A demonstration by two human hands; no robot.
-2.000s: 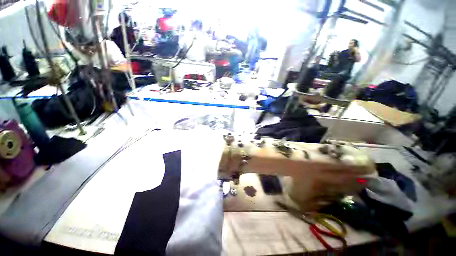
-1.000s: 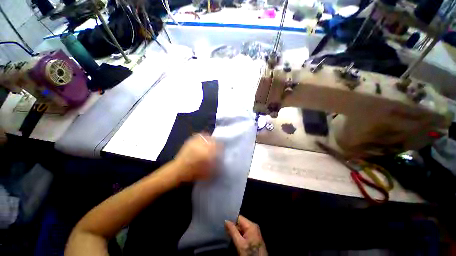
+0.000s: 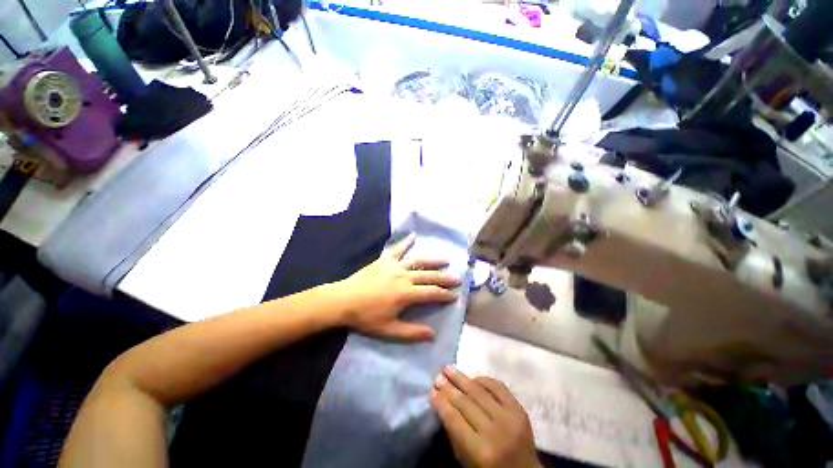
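A long pale grey-blue facing piece (image 3: 374,393) runs from beside the sewing machine's needle end over the table's front edge. A black garment panel (image 3: 338,239) lies to its left. My left hand (image 3: 395,297) lies flat on the facing with its fingers spread. My right hand (image 3: 479,411) has its fingertips on the facing's right edge, lower down; whether it pinches the cloth is hard to tell. The cream sewing machine (image 3: 658,247) stands at right, its presser foot (image 3: 478,272) beside the facing's edge.
Scissors with red and yellow handles (image 3: 671,420) lie at lower right. Stacked grey panels (image 3: 137,219) lie at left, near a purple machine (image 3: 59,105). Dark cloth (image 3: 703,164) lies behind the cream machine. A blue crate (image 3: 55,402) is below the table at left.
My left hand has settled flat and spread on the facing. My right hand has moved up along its right edge. The camera view has moved closer to the machine.
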